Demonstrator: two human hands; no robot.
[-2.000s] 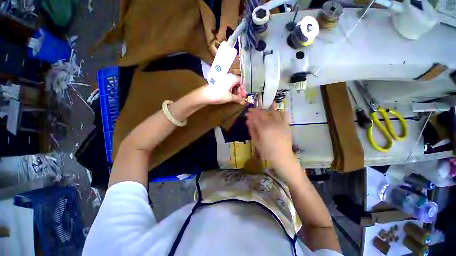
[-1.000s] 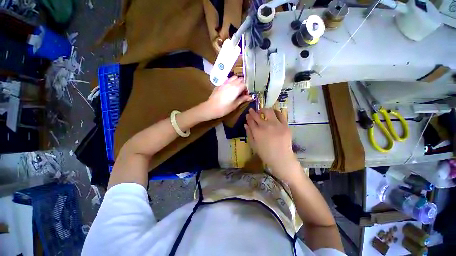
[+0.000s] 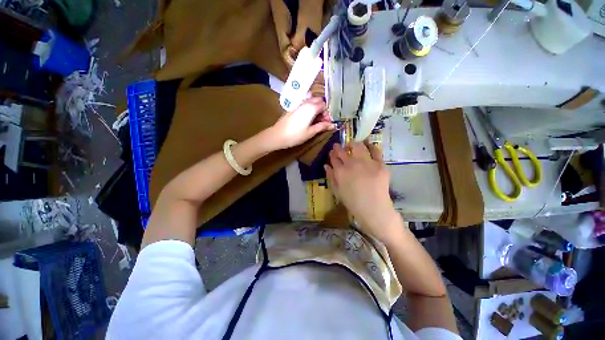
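Note:
My left hand (image 3: 302, 125) is at the left of the needle area, thumb and fingertips pinched together at the edge of a brown fabric panel (image 3: 225, 116). My right hand (image 3: 360, 179) lies palm down just in front of the white sewing machine's head (image 3: 371, 96), its fingertips close to the presser foot. A dark fabric piece (image 3: 314, 166) lies between my hands, over yellow tape (image 3: 320, 199) on the machine bed. What lies under my right fingers is hidden. The needle is too small and blurred to make out. The brown panel drapes left over black fabric (image 3: 262, 199).
A white lamp unit (image 3: 300, 78) hangs above my left hand. Folded brown strips (image 3: 458, 169) and yellow-handled scissors (image 3: 516, 171) lie to the right. A blue basket (image 3: 140, 143) stands left under the panels. More brown fabric (image 3: 219, 36) is heaped behind. A side shelf holds small rolls.
My left hand has shifted slightly from its earlier place, staying pinched near the needle. My right fingers have drawn together beside the presser foot. The dark piece between my hands has shifted slightly.

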